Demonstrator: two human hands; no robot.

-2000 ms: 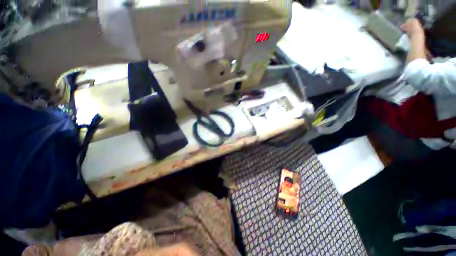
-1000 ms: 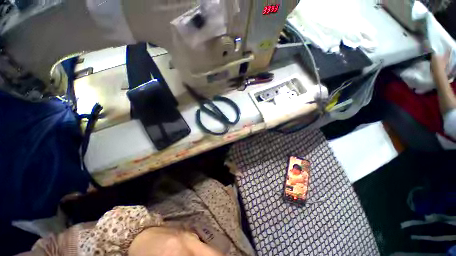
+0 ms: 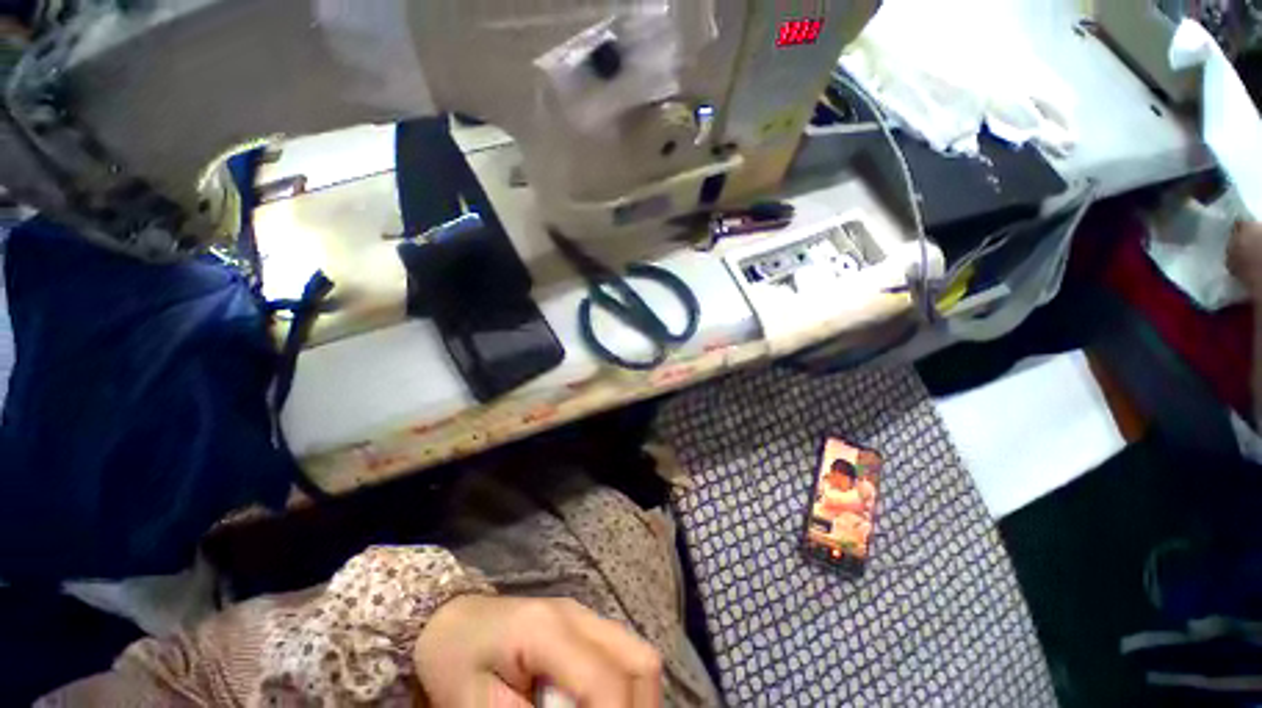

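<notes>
My left hand [image 3: 540, 653] is at the bottom edge, low over my lap, coming out of a floral cuff. Its fingers are bent and their tips are cut off by the edge. A small whitish bit [image 3: 556, 697] shows under the fingers; I cannot tell what it is or whether it is gripped. My right hand is out of the picture.
On the machine table [image 3: 374, 401] lie a black phone [image 3: 501, 339] on a dark strip, green-handled scissors [image 3: 639, 315] and dark red snips [image 3: 752, 219]. A lit smartphone [image 3: 843, 505] lies on the patterned seat [image 3: 775, 581]. Navy fabric [image 3: 125, 401] hangs left. A neighbouring person's hand [image 3: 1246, 256] is at right.
My left hand has come further into view at the bottom, showing bent fingers. The view has shifted, so the table and seat sit further right. The neighbouring person's arm has moved towards the right edge.
</notes>
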